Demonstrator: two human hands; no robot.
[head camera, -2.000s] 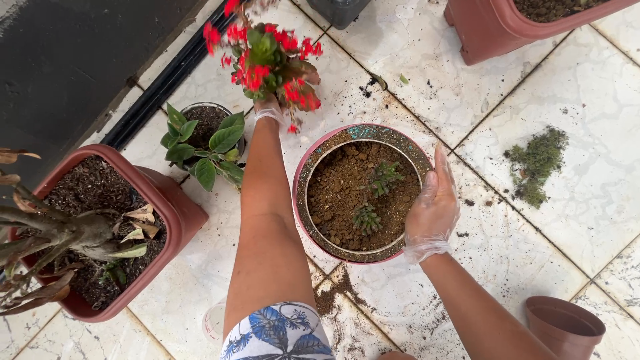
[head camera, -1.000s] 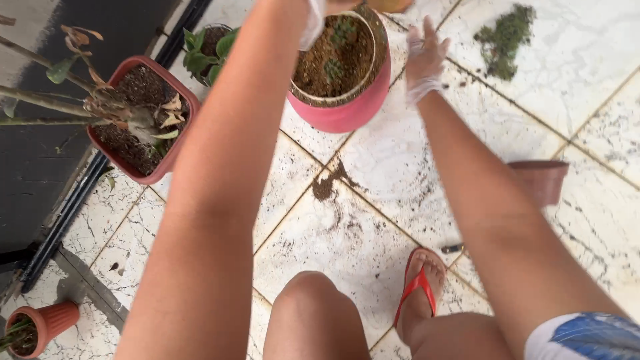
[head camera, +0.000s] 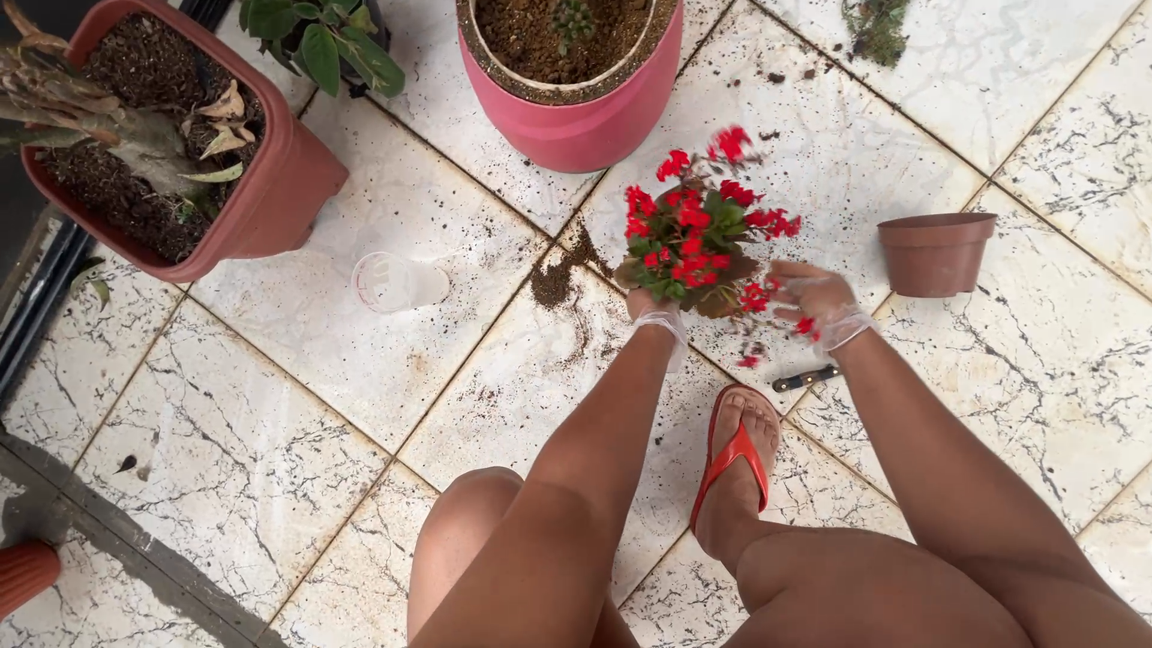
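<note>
A red-flowered kalanchoe plant (head camera: 697, 238) is held above the tiled floor by my left hand (head camera: 655, 310), whose fingers are mostly hidden under its leaves. Just right of the blossoms, my right hand (head camera: 810, 295) has its fingers apart, close to the outer flowers. Both hands wear clear plastic gloves. Behind the plant stands a pink pot (head camera: 571, 126) with a speckled rim, filled with brown soil and a small green succulent (head camera: 573, 25). Whether roots or a pot hang beneath the kalanchoe is hidden.
A brown plastic pot (head camera: 936, 256) lies at the right, and a dark-handled knife (head camera: 804, 378) near my sandalled foot. A clear plastic cup (head camera: 400, 283) lies left of spilled soil (head camera: 558, 277). A square planter (head camera: 297, 193), a leafy potted plant (head camera: 324, 45) and a green clump (head camera: 877, 31) surround the area.
The flowering plant, held in my left hand beyond the leafy pot two seconds ago, is now nearer my body, before the pink pot. My right hand has left the pink pot's rim. The view has shifted.
</note>
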